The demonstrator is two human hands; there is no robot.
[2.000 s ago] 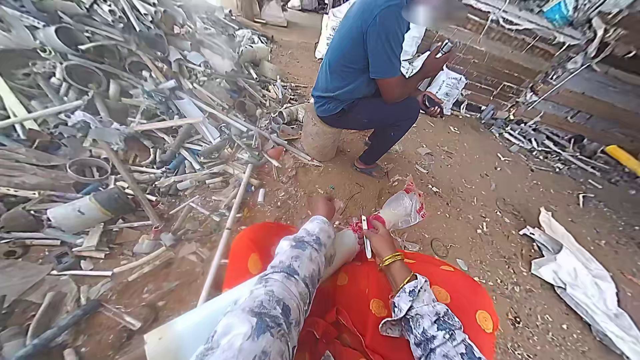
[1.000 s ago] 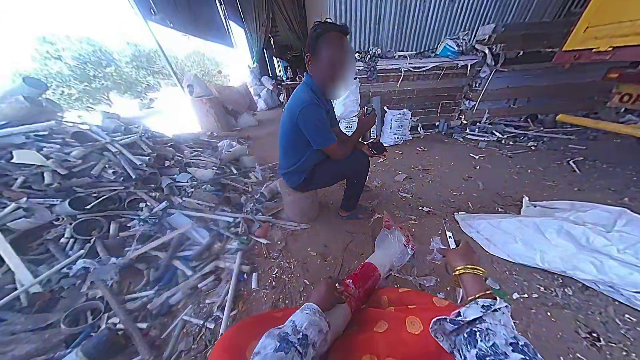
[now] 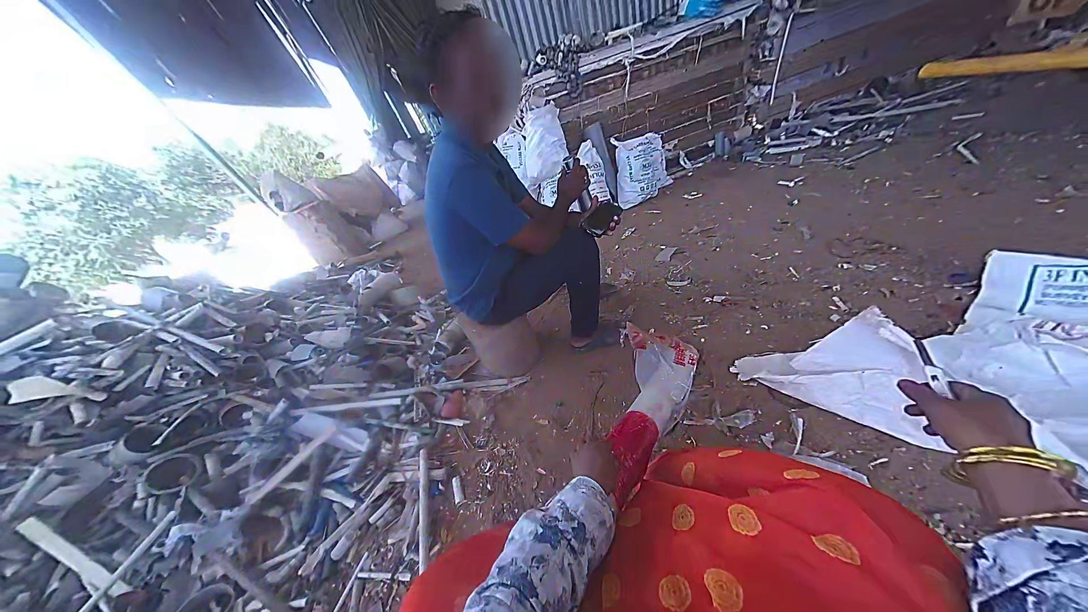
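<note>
My left hand [image 3: 597, 463], low in the middle of the view, is closed on a pale pipe [image 3: 653, 404] with a red wrapping [image 3: 633, 446] around it. A torn clear plastic film with red print [image 3: 671, 361] hangs about the pipe's far end. My right hand [image 3: 969, 416], with gold bangles at the wrist, holds a white-handled knife [image 3: 937, 379] out to the right, its dark blade pointing up and away. Behind the knife lies a white woven sack [image 3: 850, 365] on the ground. Orange cloth with yellow spots [image 3: 748, 518] covers my lap.
A heap of pipe scraps [image 3: 255, 425] fills the left side. A person in a blue shirt [image 3: 476, 212] sits ahead on a low seat [image 3: 501, 344], holding a phone [image 3: 601, 218]. Printed white sacks [image 3: 642, 170] stand behind. A yellow bar [image 3: 1003, 64] is at the upper right.
My hands, close together two seconds ago, are now far apart. The right hand with the knife has moved out to the right. The view has tilted up.
</note>
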